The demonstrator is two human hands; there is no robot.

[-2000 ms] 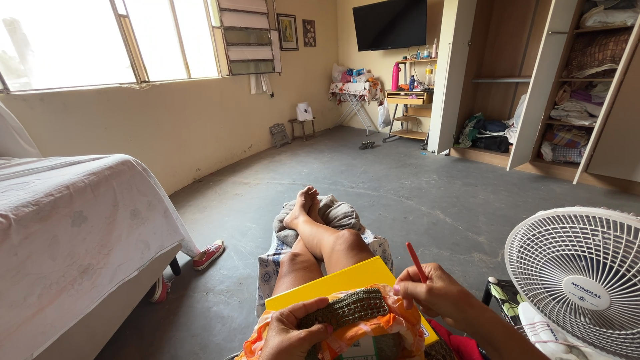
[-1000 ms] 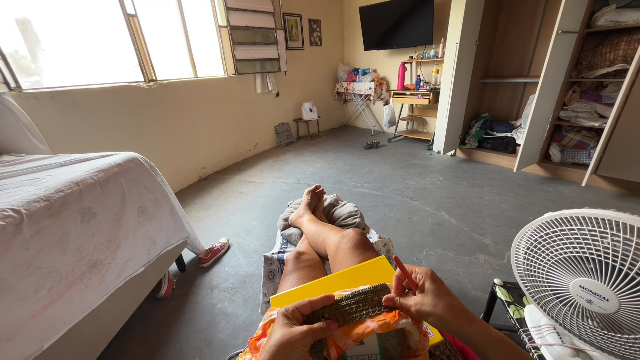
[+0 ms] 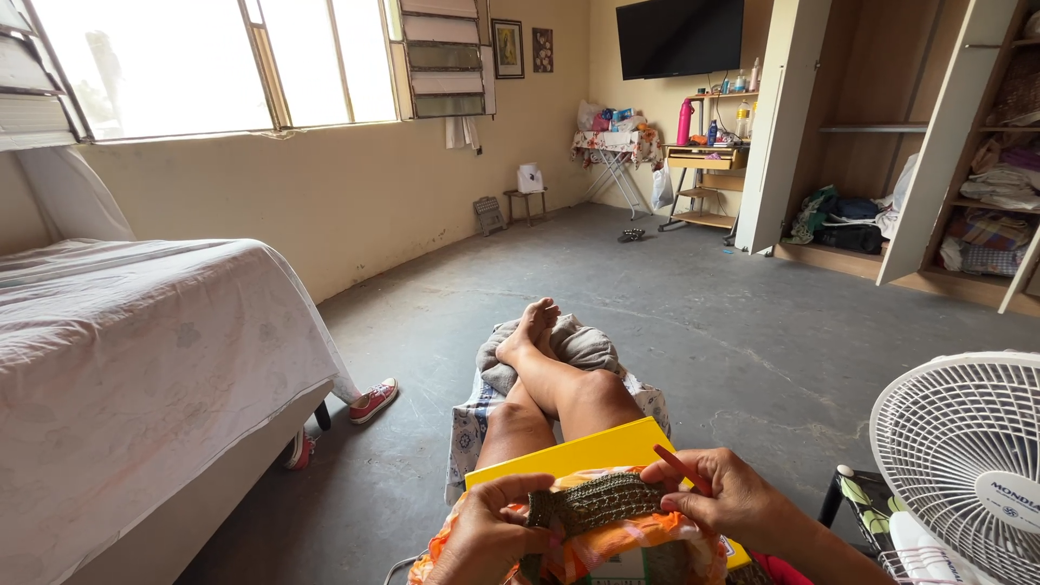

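Note:
A strip of dark green crochet (image 3: pixel 605 502) is stretched between my two hands, above my lap. My left hand (image 3: pixel 491 532) pinches its left end between thumb and fingers. At its right end, my right hand (image 3: pixel 715 491) holds the edge and also a red crochet hook (image 3: pixel 681 470), whose handle points up and to the left. Beneath the crochet lies orange patterned cloth or wrapping (image 3: pixel 626 536), with a label bearing writing partly visible inside. A yellow flat object (image 3: pixel 577 451), perhaps a folder or box, rests across my thighs behind the work.
My crossed legs rest on a cloth-covered support with a grey cloth (image 3: pixel 585 345). A white fan (image 3: pixel 967 439) stands close on the right, by a small rack. To the left are a bed (image 3: pixel 146 357) and red sneakers (image 3: pixel 374 400). An open wardrobe (image 3: pixel 869 73) stands at the back right.
The crochet strip is held more level and its ribbed face shows more clearly. The red hook now tilts further to the left than two seconds ago.

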